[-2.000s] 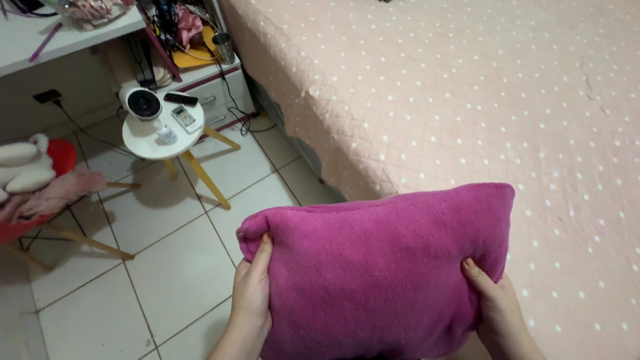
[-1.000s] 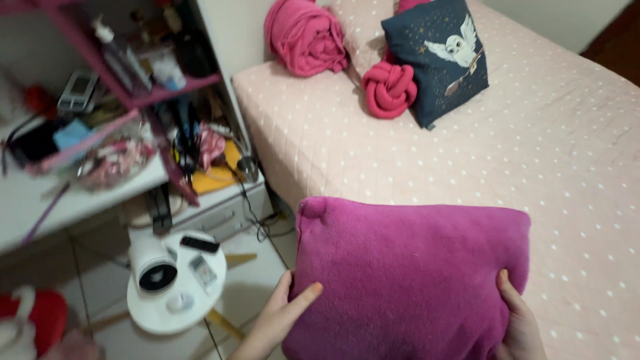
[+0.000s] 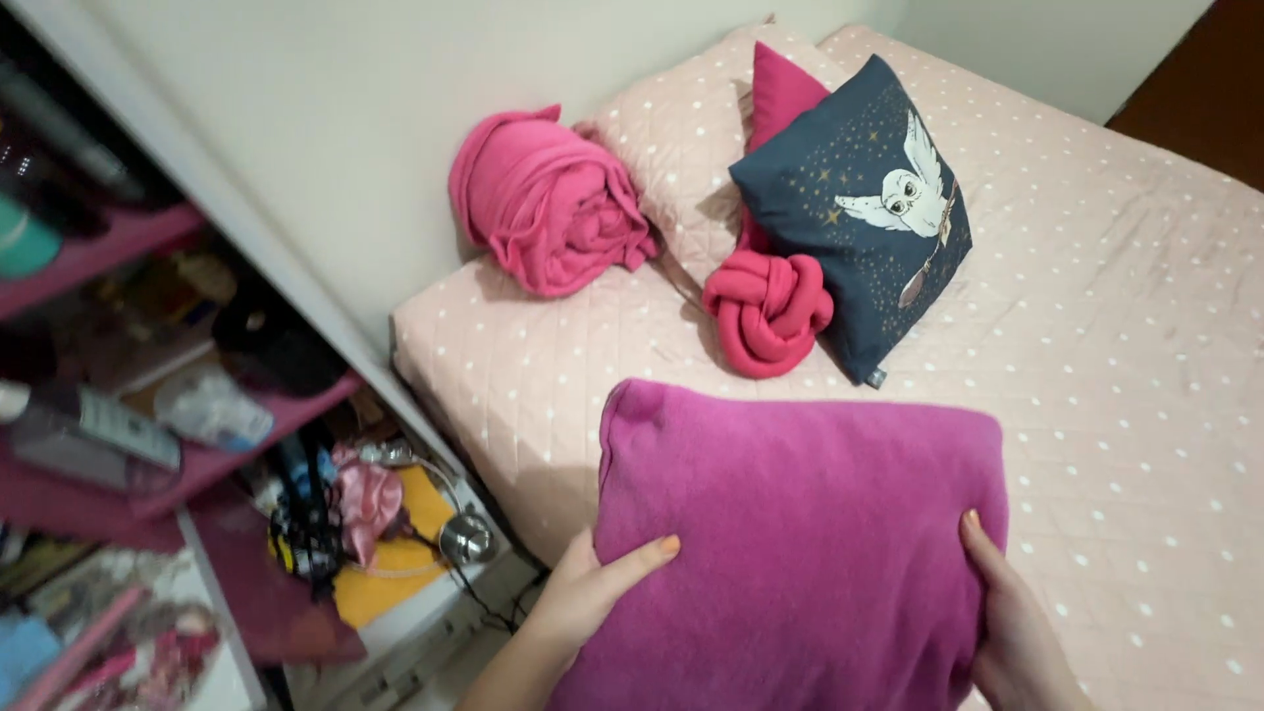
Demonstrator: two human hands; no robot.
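A folded magenta fleece blanket (image 3: 800, 553) is held up between both hands, over the near part of the bed. My left hand (image 3: 592, 592) grips its left side, thumb on the front face, fingers hidden behind. On the right side my right hand (image 3: 1012, 612) holds it the same way. Beyond it on the bed lie a pink knot cushion (image 3: 768, 311) and a dark blue cushion with a white owl (image 3: 869, 212), which leans over a plain pink cushion (image 3: 780, 89). A rolled pink blanket (image 3: 553, 202) rests by the wall.
The bed has a pale pink dotted quilt (image 3: 1116, 326), and a pillow in matching fabric (image 3: 681, 123) stands against the wall. At left are pink shelves (image 3: 296, 405) with bottles and small items. A low white cabinet (image 3: 425, 612) holds a metal cup (image 3: 466, 536) and cables.
The view has swung up toward the head of the bed, bringing the cushions and rolled blanket into sight. Both hands still hold the magenta blanket. The round white stool is out of view.
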